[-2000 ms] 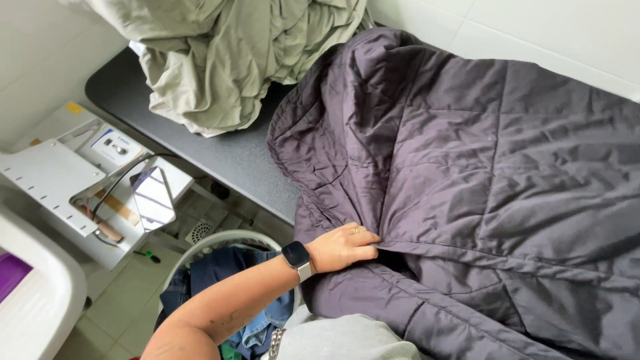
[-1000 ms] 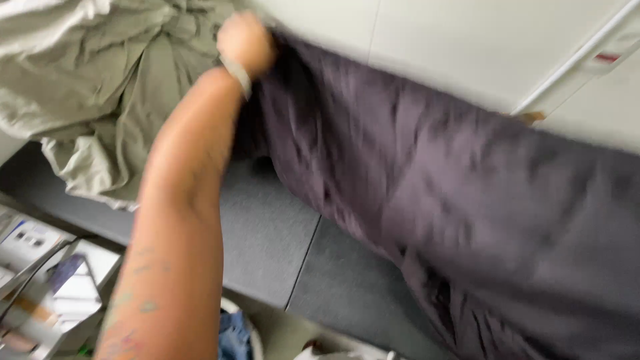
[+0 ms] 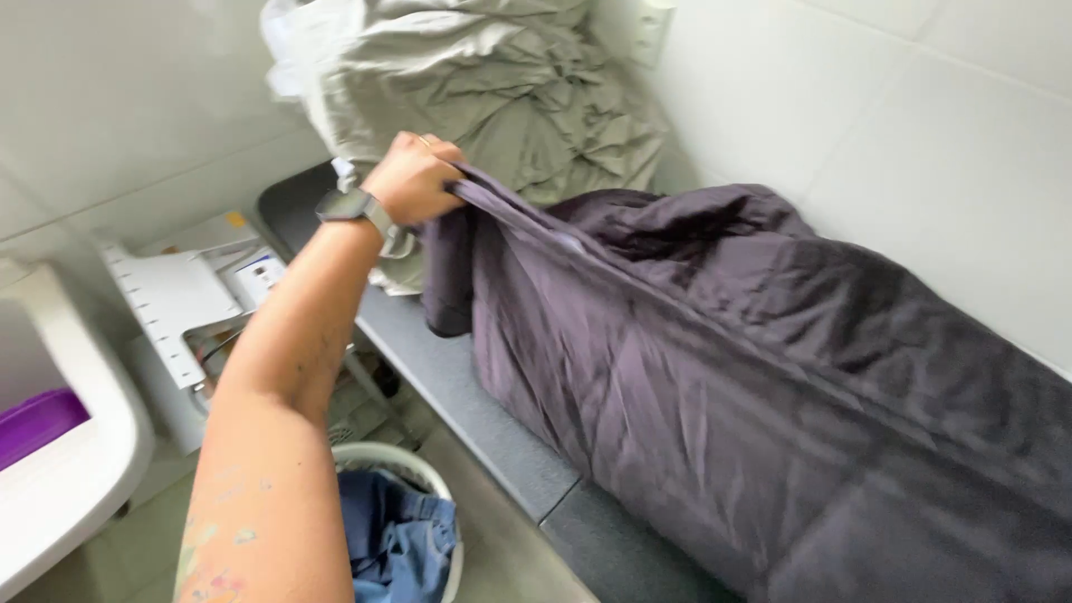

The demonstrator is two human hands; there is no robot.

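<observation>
My left hand [image 3: 416,180], with a watch on its wrist, grips the edge of a dark purple quilted comforter [image 3: 653,377] and holds it up off a dark grey bench top [image 3: 502,431]. The comforter stretches from my fist to the lower right, along the tiled wall. Right behind my left hand lies a crumpled grey-green fabric [image 3: 519,109] with a white part at its left. My right hand is out of view.
A basket [image 3: 456,511] holding blue jeans [image 3: 402,536] stands on the floor below the bench. At left are a white basin [image 3: 109,469] with a purple item [image 3: 42,423] and a white metal piece [image 3: 180,301] among small things. A wall outlet [image 3: 651,32] is at the back.
Two seconds ago my left hand rested low on the comforter near the bench's front edge; now it holds the comforter's edge raised beside the grey-green fabric. The view has shifted.
</observation>
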